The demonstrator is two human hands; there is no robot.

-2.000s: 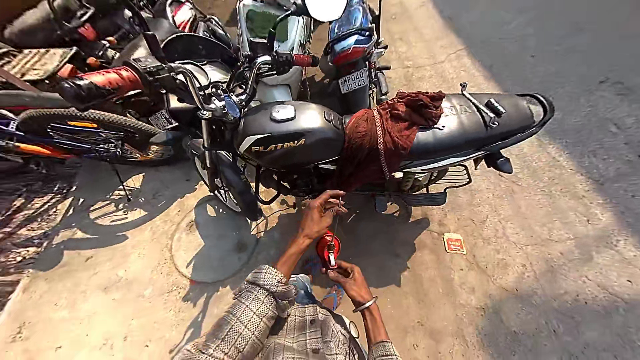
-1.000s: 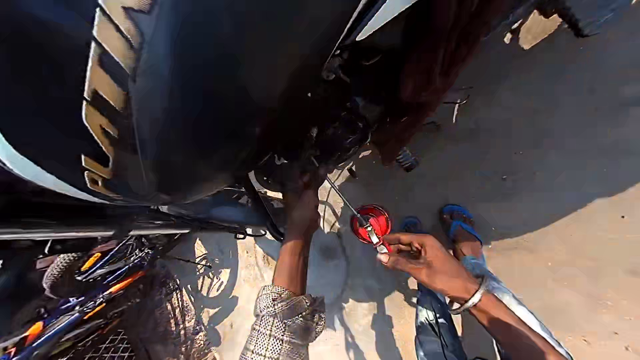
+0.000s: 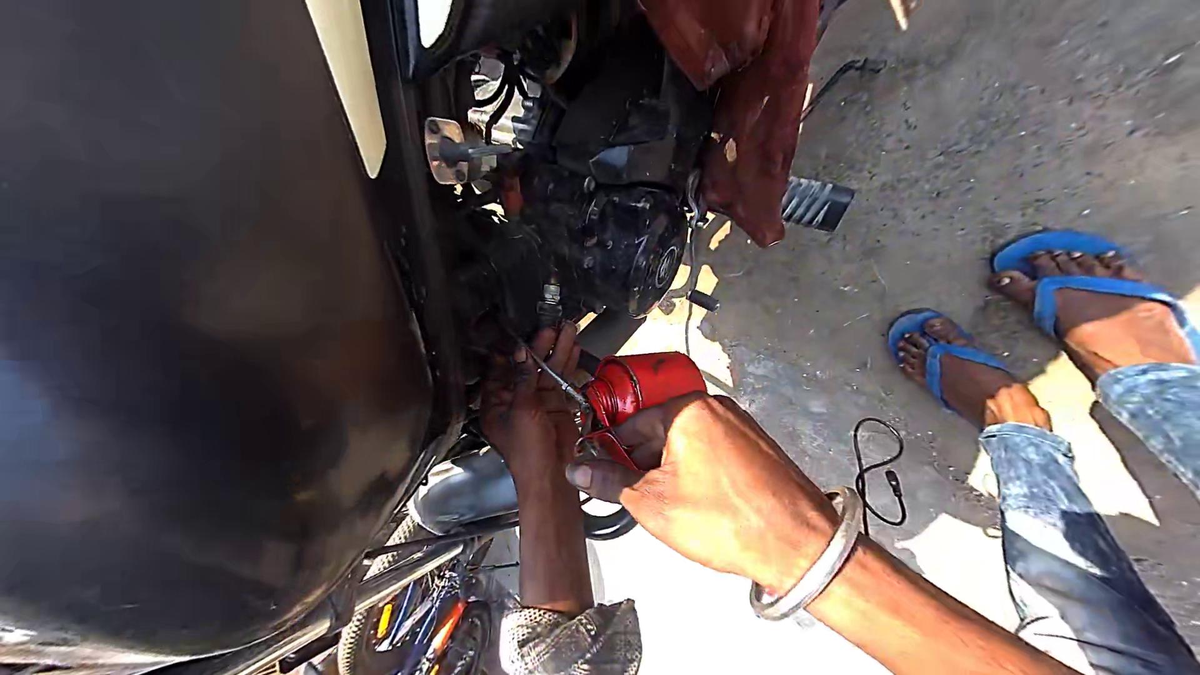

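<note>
My right hand point(image 3: 698, 469), with a metal bangle at its wrist, grips a red oil can point(image 3: 656, 382) lying on its side. The can's thin metal spout point(image 3: 560, 377) points up and left, toward the motorcycle's underside. Beside the spout tip is my left hand point(image 3: 539, 403), palm up and fingers raised near a small metal fitting point(image 3: 550, 305) under the engine point(image 3: 633, 246). Whether its fingers hold anything is not clear in the shadow. The motorcycle's black fuel tank point(image 3: 206, 328) fills the left side of the view.
A dark red cloth point(image 3: 759, 141) hangs beside the engine, near a ribbed rubber footrest point(image 3: 817, 204). My feet in blue flip-flops point(image 3: 1078, 248) stand at the right. A thin black cord point(image 3: 881, 469) lies on the ground. A bicycle point(image 3: 431, 619) is at the lower left.
The view has moved in close to the motorcycle's engine. The oil can, upright before, is tilted on its side, and my right hand has brought it nearer to my left hand.
</note>
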